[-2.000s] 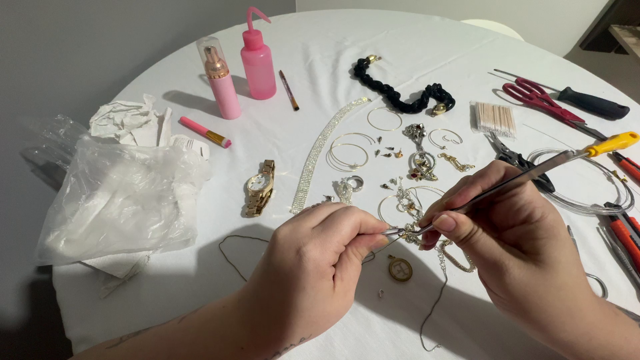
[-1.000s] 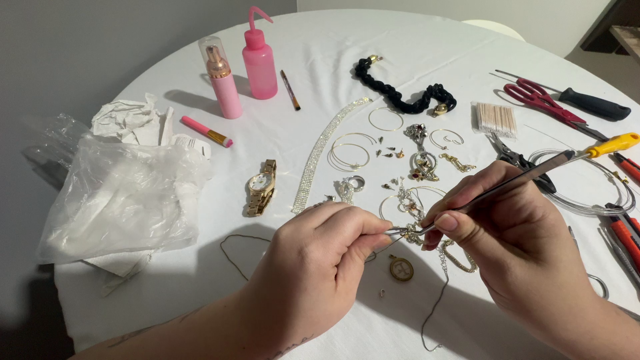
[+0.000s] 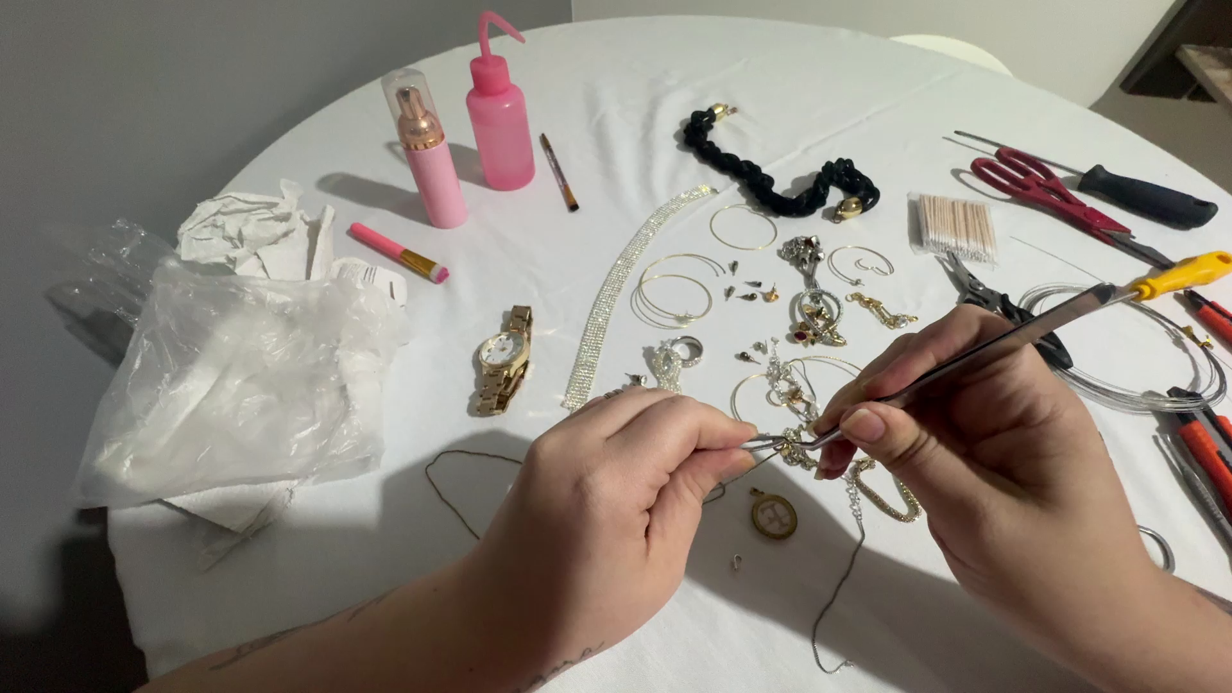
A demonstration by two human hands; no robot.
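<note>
Thumb and fingers of my left hand (image 3: 635,491) pinch a thin metal piece (image 3: 763,443), perhaps tweezer tips, at a fine chain; its rest is hidden in the hand. My right hand (image 3: 972,443) grips a slim metal tool (image 3: 1001,351), its bent tip meeting that piece. A thin chain (image 3: 835,602) trails down the cloth below. Under the hands lies a round gold-rimmed pendant (image 3: 773,515), with a tiny metal clasp or link (image 3: 736,563) near it. Tangled necklaces (image 3: 794,385) and a gold chain (image 3: 887,496) lie just behind and between the hands.
Left: plastic bag (image 3: 241,385), gold watch (image 3: 503,361), makeup brush (image 3: 399,252), pink pump bottle (image 3: 433,173), pink squeeze bottle (image 3: 502,135). Behind: rhinestone band (image 3: 626,279), black beaded necklace (image 3: 756,183), thin hoops (image 3: 674,298). Right: cotton swabs (image 3: 953,226), red scissors (image 3: 1049,197), black-handled screwdriver (image 3: 1145,195), pliers (image 3: 1011,308), wire coil (image 3: 1107,385).
</note>
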